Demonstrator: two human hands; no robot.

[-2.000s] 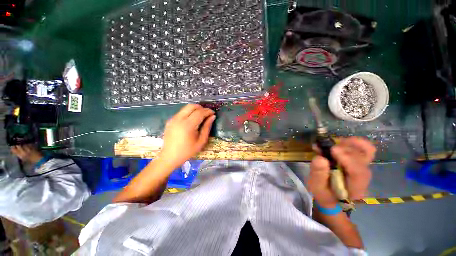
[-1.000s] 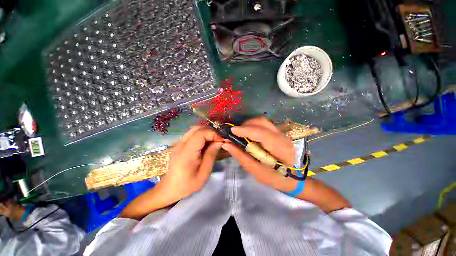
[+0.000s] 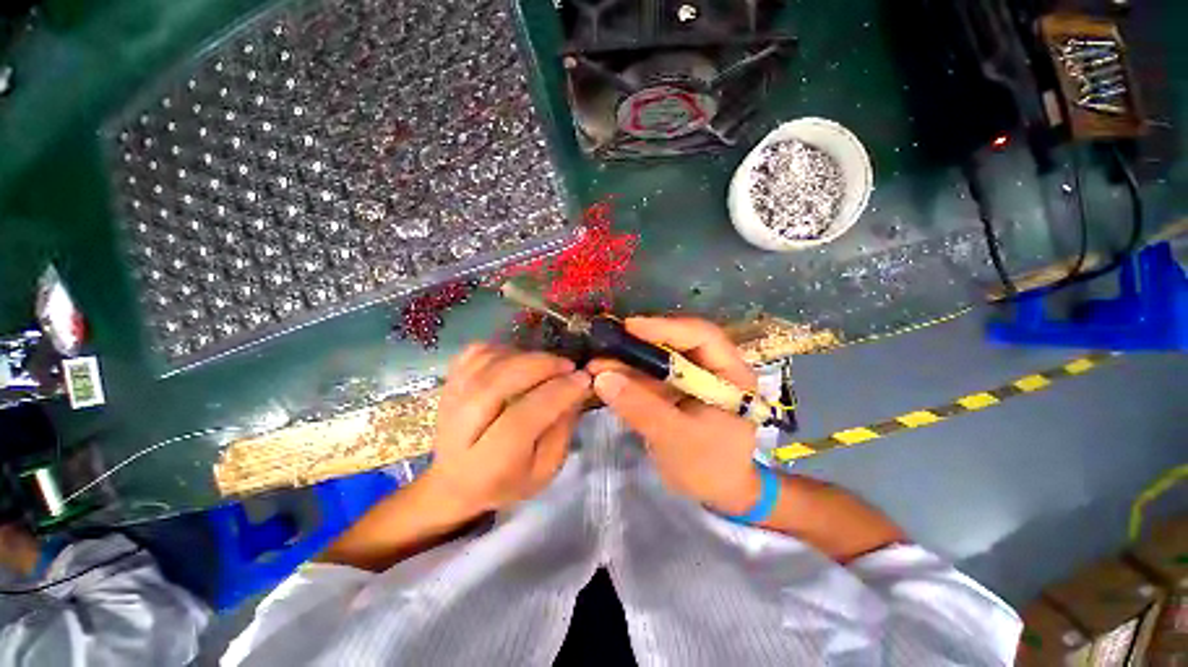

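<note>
My right hand (image 3: 684, 411), on the arm with the blue band, holds the soldering iron (image 3: 651, 361). Its metal tip points up and left over the lower edge of the red wire pile. My left hand (image 3: 506, 424) has its fingertips pinched together and meets my right fingertips in front of my chest. Anything between the fingertips is too small or hidden to tell. The red wires (image 3: 593, 265) lie beside the tray corner, and a smaller dark wire pile (image 3: 424, 313) lies left of them. The clear blister tray (image 3: 326, 314) holds rows of small silvery parts.
The tan edge strip (image 3: 326, 443) runs under my hands. A white bowl of silvery scraps (image 3: 853, 209) stands right of the black fan (image 3: 664, 111). A black box with a red light (image 3: 964, 117) is far right. Another person's white sleeve (image 3: 98, 606) shows lower left.
Since two seconds ago, my right hand has brought the iron leftward and my hands have met. Over the last second, my left fingers have closed in further and the iron has shifted slightly. The view has turned.
</note>
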